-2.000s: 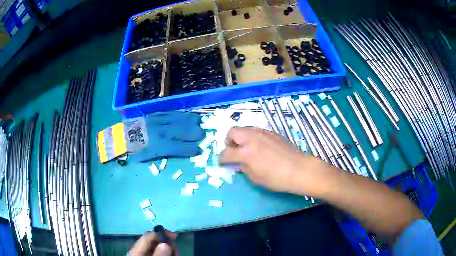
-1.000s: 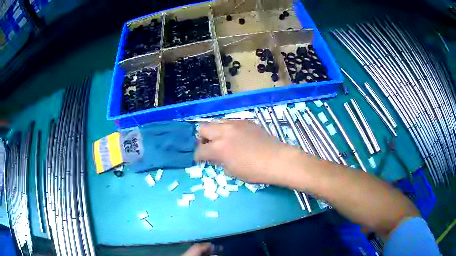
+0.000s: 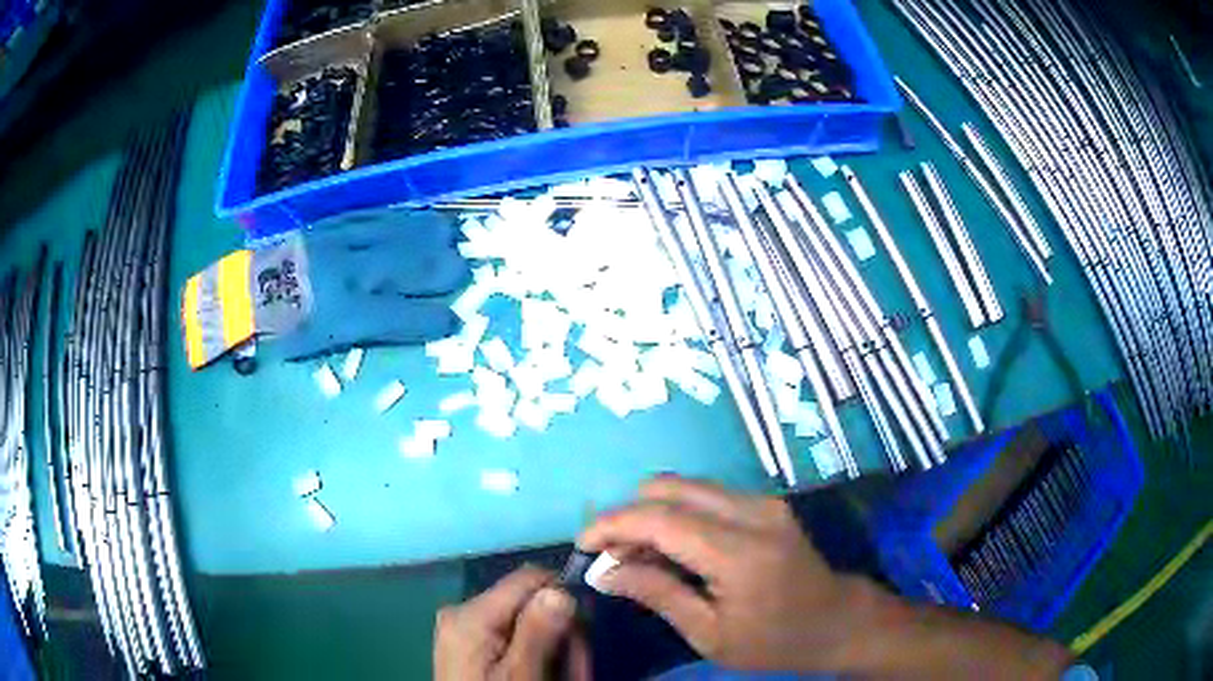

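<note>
My left hand (image 3: 512,628) is at the bottom centre, its fingers closed on a dark fitting or tube end (image 3: 576,569). My right hand (image 3: 718,565) is just right of it and pinches a small white piece (image 3: 603,568) against the dark part. The far end of the dark part is hidden by my fingers. The loose pile of white pieces (image 3: 532,333) lies mid-bench above my hands. Several short metal tubes (image 3: 798,286) lie over and beside the right of the pile.
A blue tray (image 3: 559,157) with cardboard dividers holds black fittings. A work glove (image 3: 379,282) lies left of the pile. Pole stacks lie at left (image 3: 120,439) and right (image 3: 1064,173). Pliers (image 3: 1035,346) lie near the right bench edge, above a blue crate (image 3: 1111,499).
My right hand has moved from the white pile down to my left hand with a white piece. My left hand has come further into view. The bench appears higher in the picture.
</note>
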